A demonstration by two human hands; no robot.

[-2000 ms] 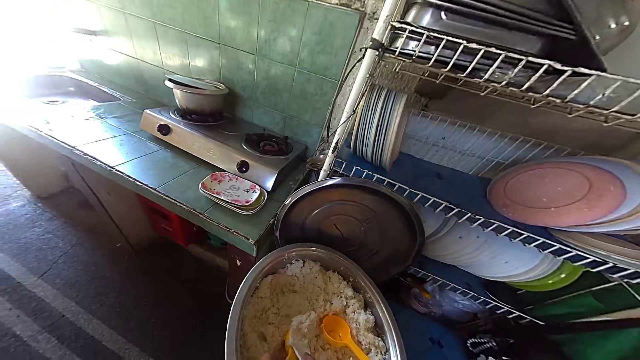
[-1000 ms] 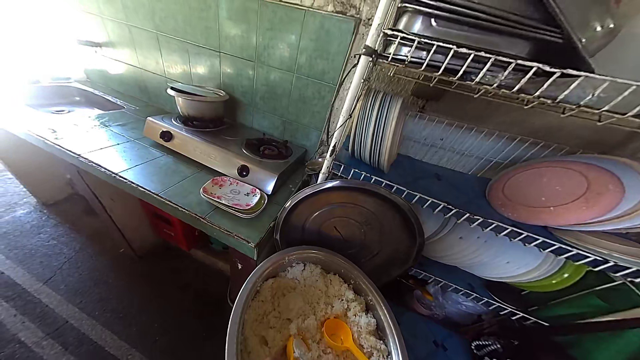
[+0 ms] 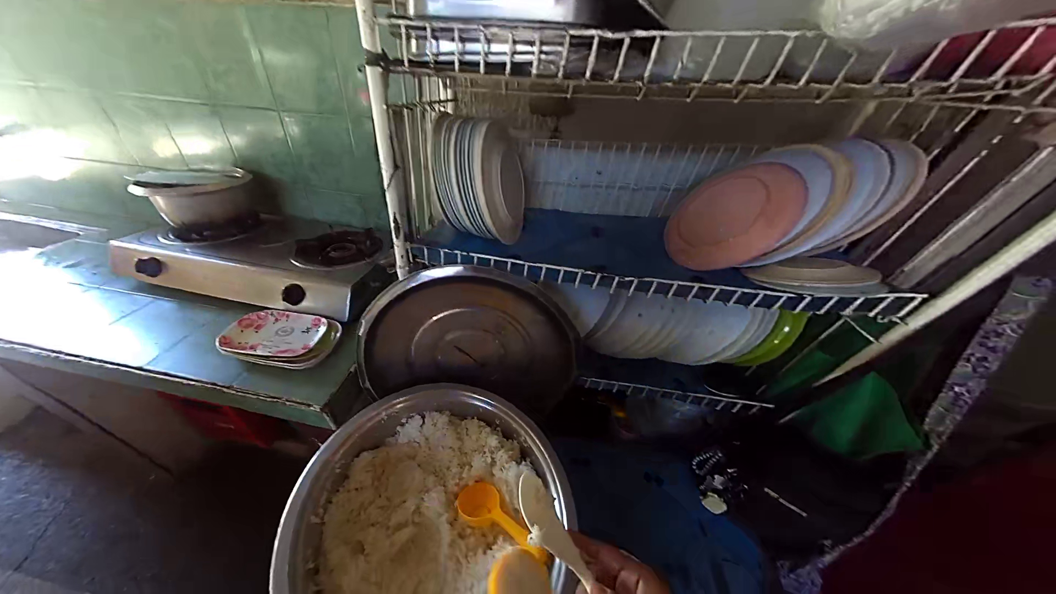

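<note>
My right hand point(image 3: 619, 569) comes in at the bottom edge, its fingers closed on the handle of a cream rice paddle point(image 3: 544, 516). The paddle lies over the right rim of a large metal pot point(image 3: 289, 528) holding cooked white rice point(image 3: 412, 495). An orange-yellow plastic scoop point(image 3: 483, 503) rests on the rice, just left of the paddle. Below it, another yellow-edged utensil point(image 3: 518, 573) is cut off by the frame. My left hand is not in view. A round dark metal lid point(image 3: 470, 342) stands tilted behind the pot.
A white wire dish rack point(image 3: 660, 285) with stacked plates point(image 3: 478, 177) stands behind the pot. On the green tiled counter point(image 3: 165, 355) at left are floral plates point(image 3: 276, 334) and a two-burner gas stove point(image 3: 239, 272) bearing a lidded pot point(image 3: 198, 202). Green cloth point(image 3: 866, 417) hangs lower right.
My right hand has come into view holding the cream paddle at the pot's right side. The view has turned to the right.
</note>
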